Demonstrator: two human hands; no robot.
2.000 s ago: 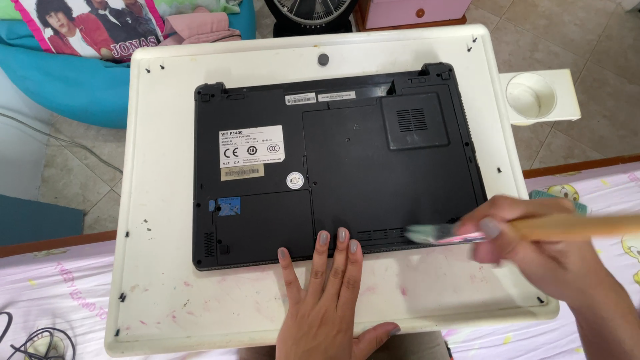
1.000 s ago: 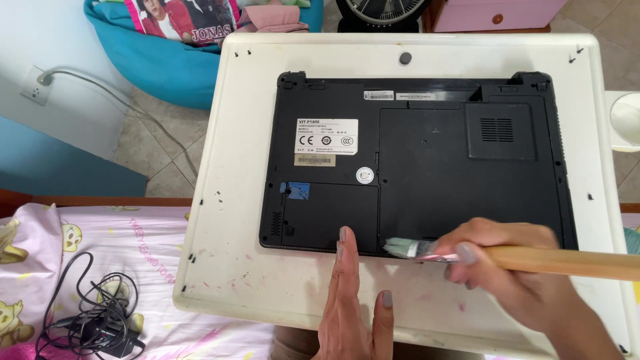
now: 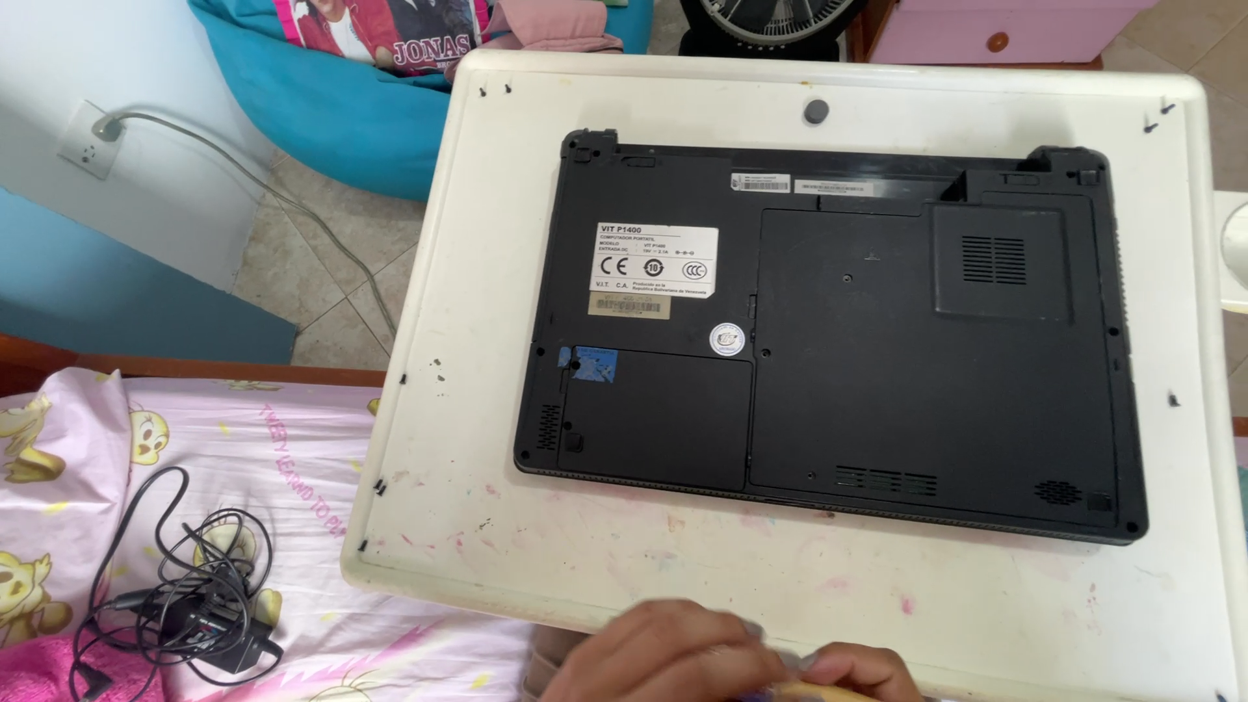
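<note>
A black laptop (image 3: 907,390) lies upside down on the white tabletop (image 3: 585,546), its bottom cover, vents and labels facing up. My left hand (image 3: 673,653) is at the bottom edge of the view, fingers curled, close beside my right hand (image 3: 863,673). Between and below the two hands shows a small part of the wooden handle of a brush (image 3: 814,692); my right fingers are around it. The brush's bristles are hidden or out of view, and what the left fingers hold cannot be seen. Neither hand touches the laptop.
Small black screws (image 3: 1174,400) lie near the tabletop's edges, and a round dark piece (image 3: 816,112) lies behind the laptop. A tangled power adapter (image 3: 210,624) rests on the pink bedding at left. A fan (image 3: 770,19) stands behind the table.
Both hands have drawn back from the laptop toward the table's front edge. The brush, seen against the laptop's front edge before, has come away from it. The view has shifted somewhat.
</note>
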